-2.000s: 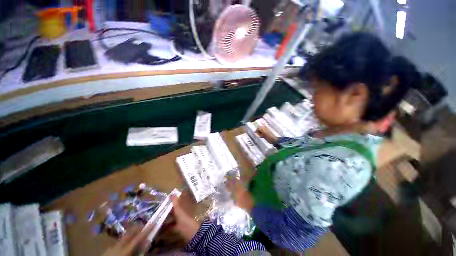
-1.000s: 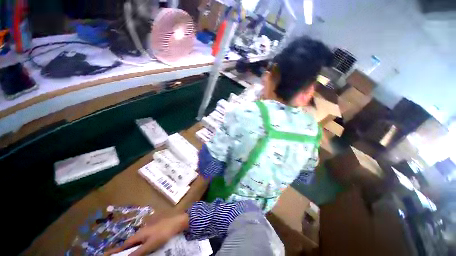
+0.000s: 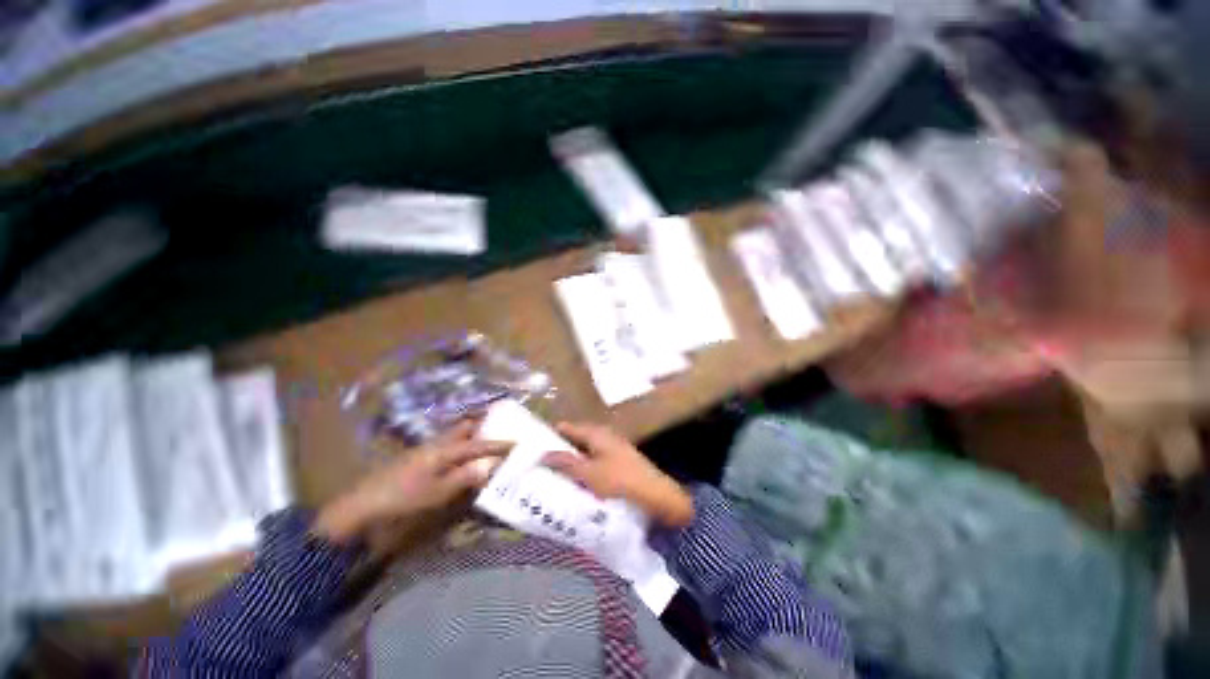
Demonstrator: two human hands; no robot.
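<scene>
A white retail box with black icons (image 3: 551, 507) lies at the bench's front edge before me, slanting down to the right. A second white box or flap lies against its upper end; the blur hides which. My left hand (image 3: 422, 480) rests on its left side, fingers on the white card. My right hand (image 3: 613, 467) holds it from the right, fingertips on its upper face. A blurred heap of small purple, silver and white accessories (image 3: 445, 385) lies just beyond my hands.
Rows of white boxes stand left (image 3: 113, 464) and right (image 3: 849, 232); several lie loosely stacked (image 3: 637, 312) between. The green belt (image 3: 518, 146) carries boxes beyond the cardboard-covered bench (image 3: 319, 325). A co-worker's patterned back (image 3: 929, 544) is close at the lower right.
The view has swung left and down. My left hand has come into view, and both hands are now on the white box. The co-worker has bent lower, toward the right.
</scene>
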